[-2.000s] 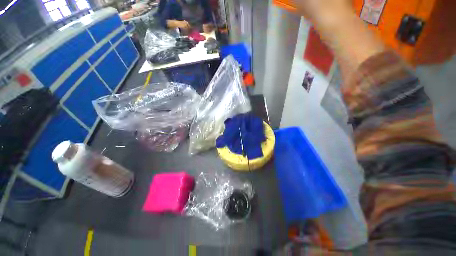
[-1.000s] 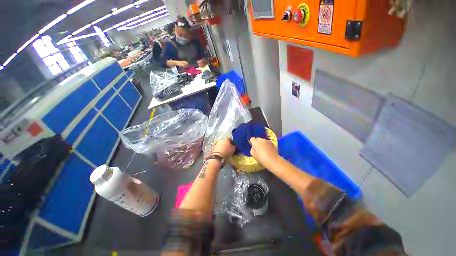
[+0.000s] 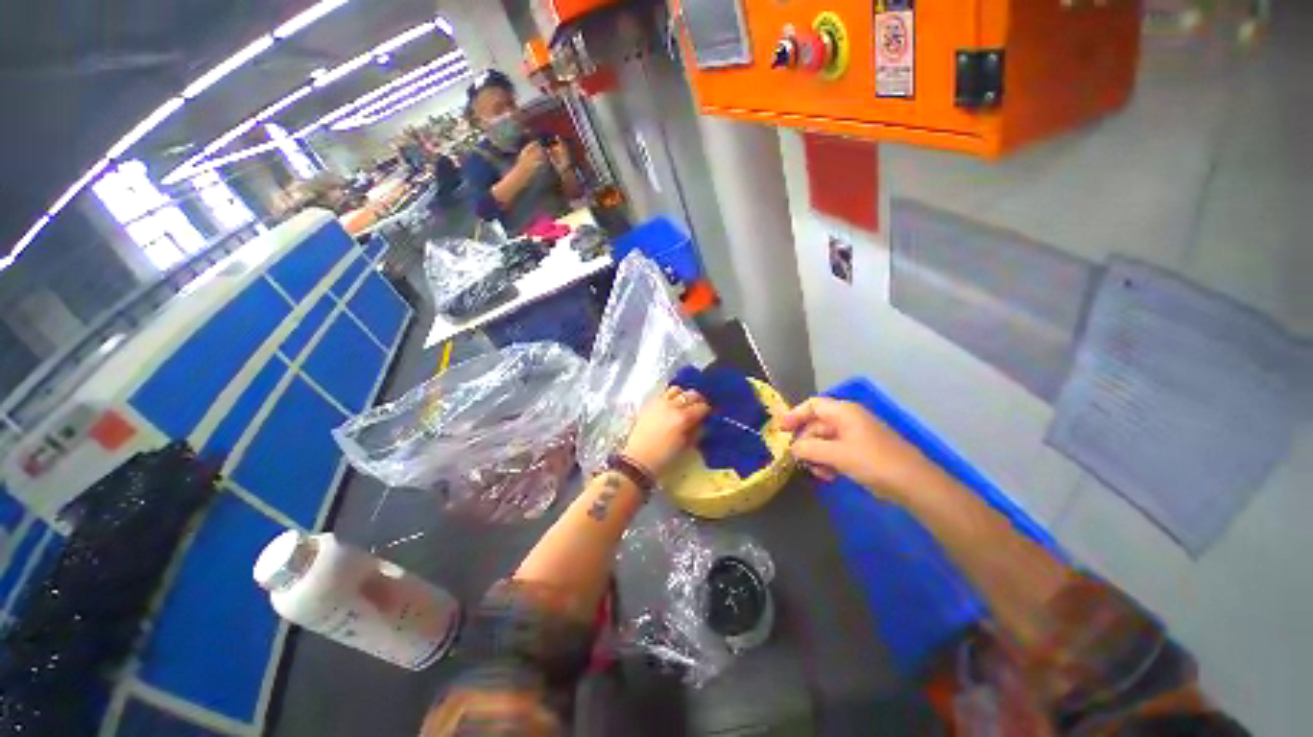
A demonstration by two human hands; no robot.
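Note:
The dark blue cloth lies bunched in the round yellow tub on the dark bench. My left hand is at the tub's left side, with its fingers closed on the cloth's edge. My right hand is at the tub's right rim, with its fingertips pinched. A thin pale stick runs over the cloth to these fingertips; its far end is hard to make out. A dark round jar stands nearer me, with crinkled clear film around its left side.
A white bottle stands at the left. Two clear plastic bags lie behind the tub. A blue crate is right of the bench, below an orange control box. A person is at a white table beyond.
Both hands were together on the cloth a second ago; my right hand has moved right to the tub's rim. Earlier it was raised near the orange box. The pink block is no longer visible.

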